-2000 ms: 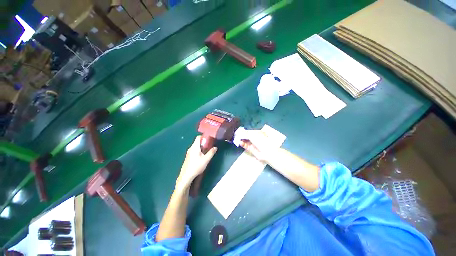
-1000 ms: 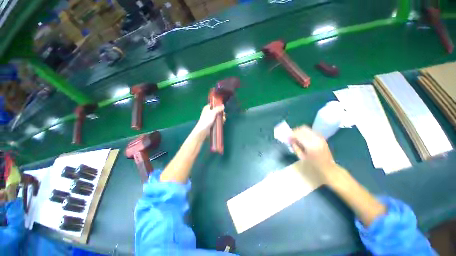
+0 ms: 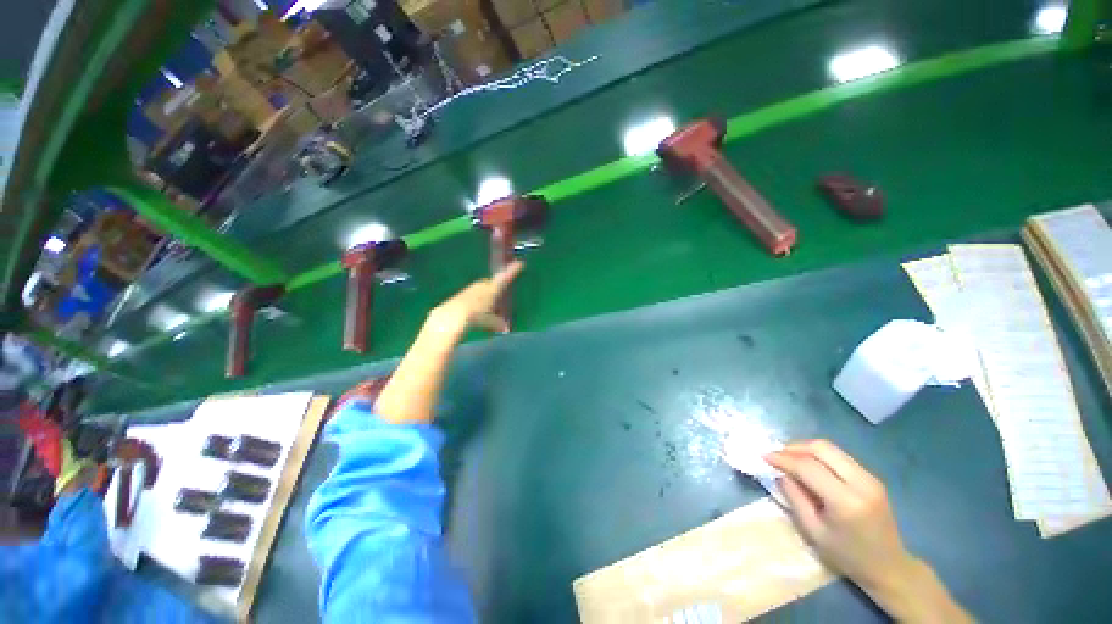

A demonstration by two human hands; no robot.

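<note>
A dark-red handheld appliance (image 3: 500, 226) lies on the green conveyor, head toward the far rail. My left hand (image 3: 461, 319) is at the lower end of its handle, fingers apart and not closed round it; whether they touch is unclear. My right hand (image 3: 841, 506) pinches a small white wiping cloth (image 3: 754, 453) against the dark-green mat, above the label sheet (image 3: 701, 567). The sheet lies flat near the front edge, its right end partly behind my right hand. Another dark-red appliance (image 3: 360, 393) is mostly hidden behind my left forearm.
More appliances lie on the conveyor (image 3: 640, 250), with a small dark-red part (image 3: 851, 196). A white bottle (image 3: 888, 369), spare label sheets (image 3: 1018, 366) and narrow strips (image 3: 1083, 262) are right. Black parts (image 3: 227, 525) lie on a white-topped board left, beside another worker's blue sleeve (image 3: 73, 536).
The appliance in my left hand has gone from the mat to the conveyor, and the fingers have opened. My right hand has moved away from it with the cloth, down onto the mat.
</note>
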